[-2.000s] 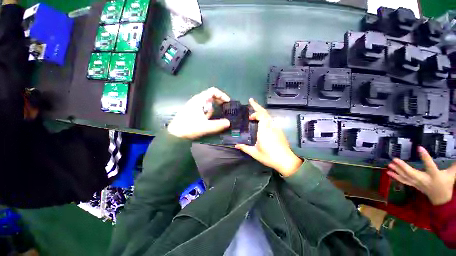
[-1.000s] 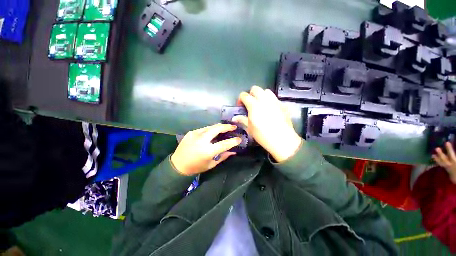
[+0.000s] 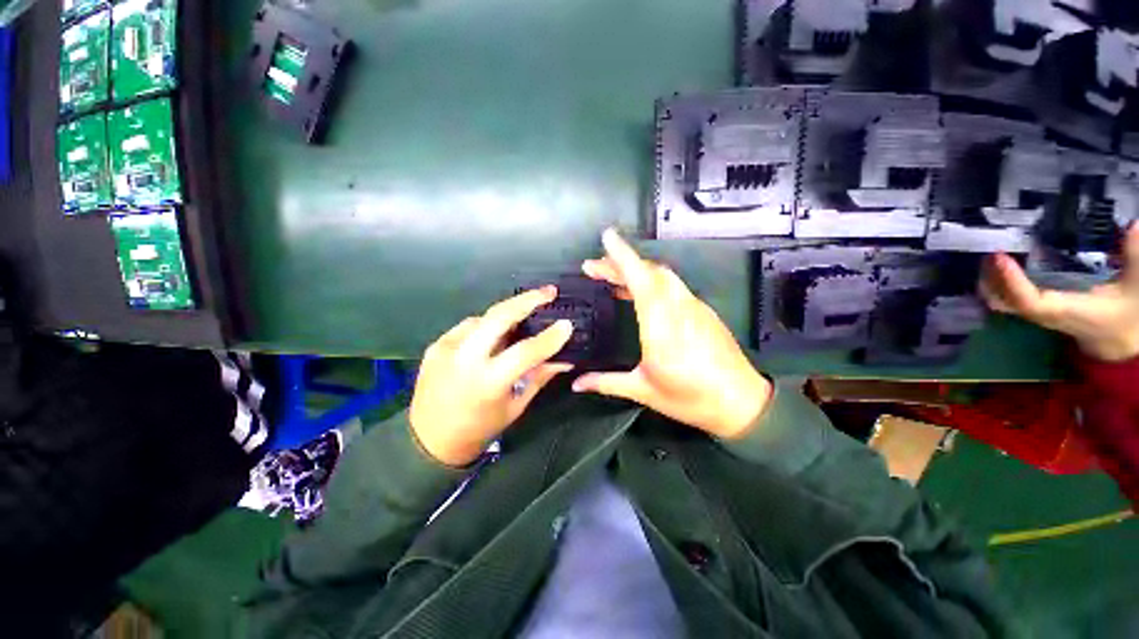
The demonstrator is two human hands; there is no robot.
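Note:
A black housing unit (image 3: 587,317) is held between my hands at the bench's front edge, its ribbed block partly showing. My left hand (image 3: 485,372) grips its left side, fingers lying over the top. My right hand (image 3: 681,343) is at its right side, with the index finger extended beyond the far edge and the thumb near the front. The fingers hide much of the unit. One black rear housing (image 3: 300,71) with green in its window lies apart at the upper left of the bench.
Finished assemblies (image 3: 731,169) stand in rows at right. Green circuit boards (image 3: 152,258) lie on a dark mat (image 3: 206,187) at left. Another person's hand (image 3: 1080,300) reaches over the assemblies at far right. A blue stool (image 3: 327,397), a parts bin (image 3: 300,479) and a red stool (image 3: 1018,424) are below.
The view has shifted right and closer. My right hand has opened from over the unit to its right side; my left hand still grips it. The other person's hand has moved over the assemblies.

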